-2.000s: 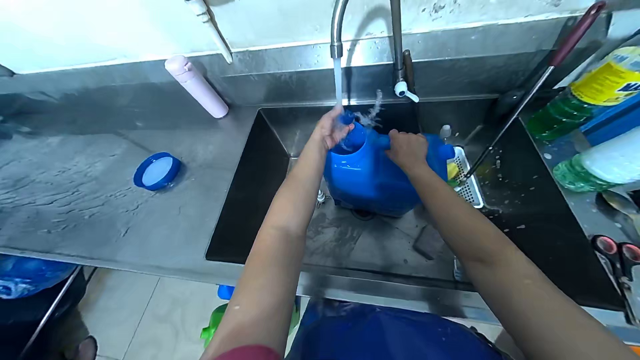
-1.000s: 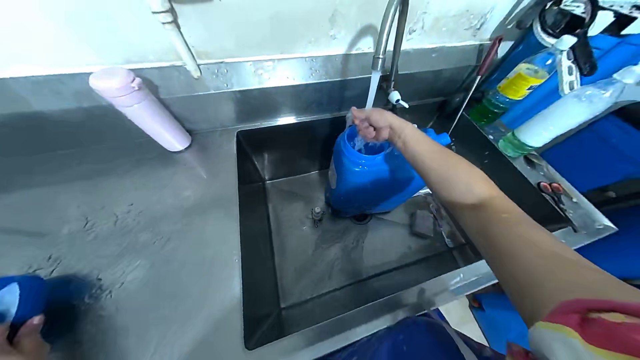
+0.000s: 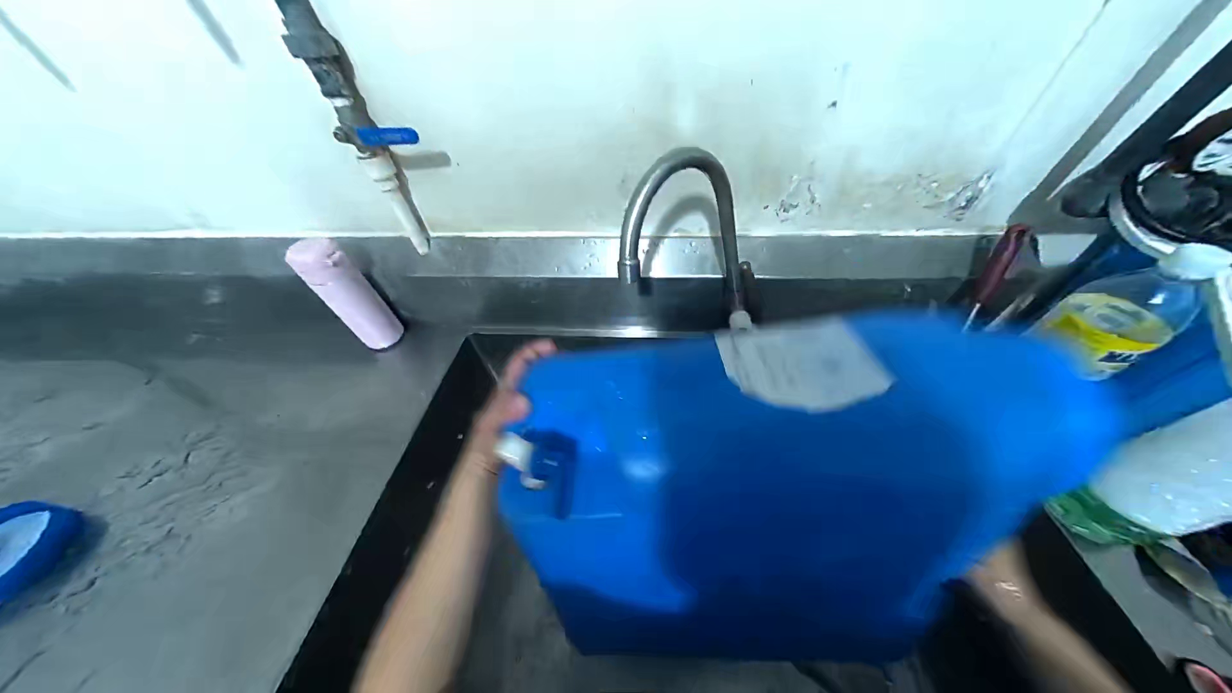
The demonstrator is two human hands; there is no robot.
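Note:
A large blue plastic jug (image 3: 770, 520) is tilted above the black-sided sink (image 3: 414, 510), its base end with a small white spigot (image 3: 520, 452) to the left. My left hand (image 3: 500, 404) grips that end, fingers over its upper left corner. At the lower right, my right hand (image 3: 996, 573) is at the jug's underside, mostly hidden behind it. A torn white label (image 3: 804, 364) is on the jug's side. The gooseneck faucet (image 3: 679, 164) stands behind, with no water seen running from it. The jug's right end is blurred.
A pink bottle (image 3: 346, 294) lies on the steel counter (image 3: 212, 462) left of the sink. A blue lid (image 3: 34, 544) is at the far left. Plastic bottles (image 3: 1107, 327) crowd the right side. A pipe with a blue valve handle (image 3: 388, 136) hangs on the wall.
The jug stood in the sink under running water; now it is lifted and tilted on its side. My left hand has left the blue lid and holds the jug. The water stream has stopped.

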